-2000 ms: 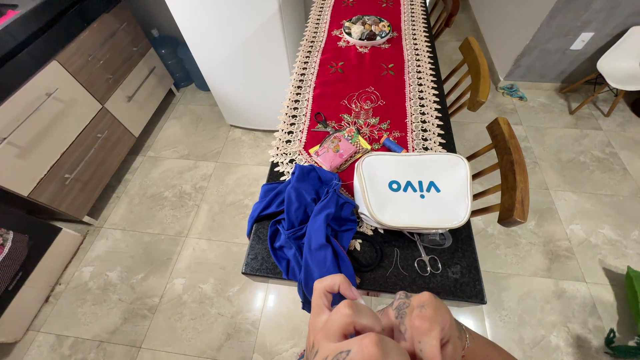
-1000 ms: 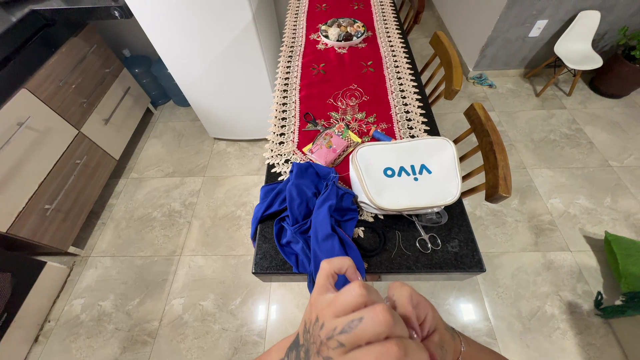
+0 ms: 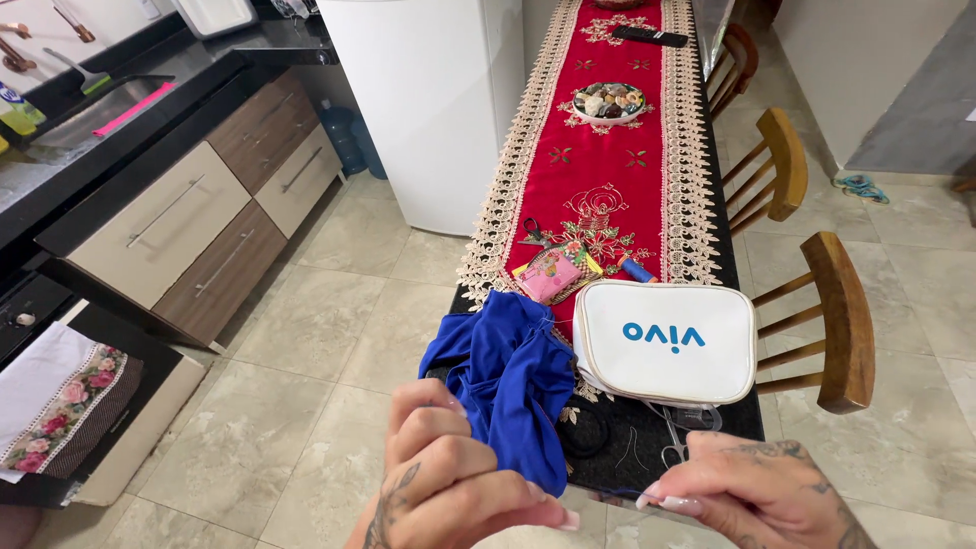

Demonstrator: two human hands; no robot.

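My left hand (image 3: 457,473) is in front of the near table edge, thumb and index fingertips pinched together; whether something thin is between them cannot be told. My right hand (image 3: 743,488) is a little to the right, its fingertips pinching a fine dark thread (image 3: 621,494) that runs toward my left hand. Blue fabric (image 3: 511,381) lies bunched at the table corner, behind my left hand. A white zip case (image 3: 671,339) stands beside it. Metal scissors (image 3: 674,450) lie partly under my right hand, near a loose piece of thread (image 3: 631,448) and a black cord loop (image 3: 591,431).
A red table runner (image 3: 610,168) holds a pink pouch (image 3: 550,274), small scissors (image 3: 535,235), a blue thread spool (image 3: 637,269), a bowl of stones (image 3: 608,103) and a remote control (image 3: 650,36). Wooden chairs (image 3: 842,320) line the right side; a white refrigerator (image 3: 419,107) and drawers (image 3: 164,210) stand left.
My hands, together in the earlier frames, have moved apart, and a thread now shows at my right fingertips. The view has shifted to show more of the counter at left.
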